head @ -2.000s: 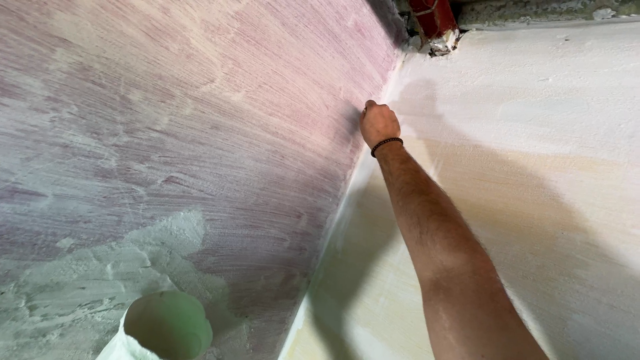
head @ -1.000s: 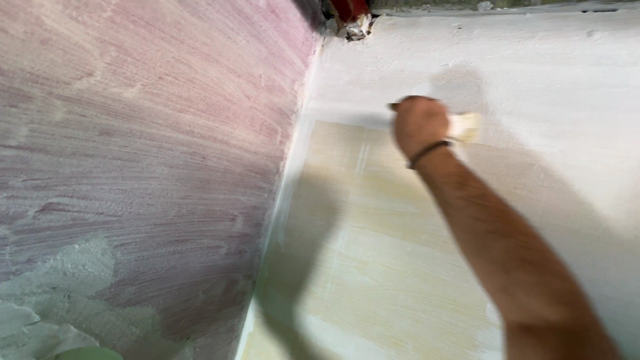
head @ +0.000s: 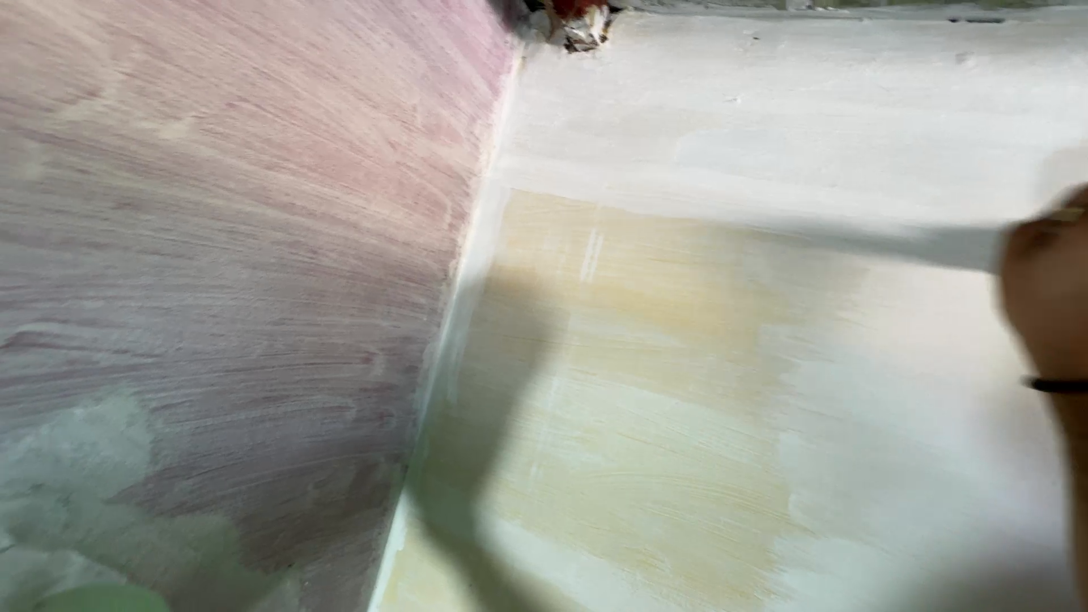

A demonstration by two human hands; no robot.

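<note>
At the right edge, partly cut off and blurred, my right hand [head: 1050, 276] is closed in a fist close to the whitish wall [head: 807, 110]. A dark band circles its wrist. The pale head of a brush showed beside this fist a second ago; it is now hidden or outside the view. Left of the hand, white paint borders a yellowish painted area [head: 663, 476] with visible brush strokes. A soft dark streak on the wall, apparently a shadow, reaches left from the fist. My left hand is out of view.
A pinkish, streaked wall [head: 255, 212] meets the whitish one at a slanting corner. Rough pale patches [head: 85, 459] and the pale green inside of a container [head: 106, 597] are at lower left. A broken reddish piece [head: 582, 21] juts at the top of the corner.
My right hand has moved from the corner rightward along the whitish wall, to the edge of the view. The view has shifted; the container at lower left now barely shows.
</note>
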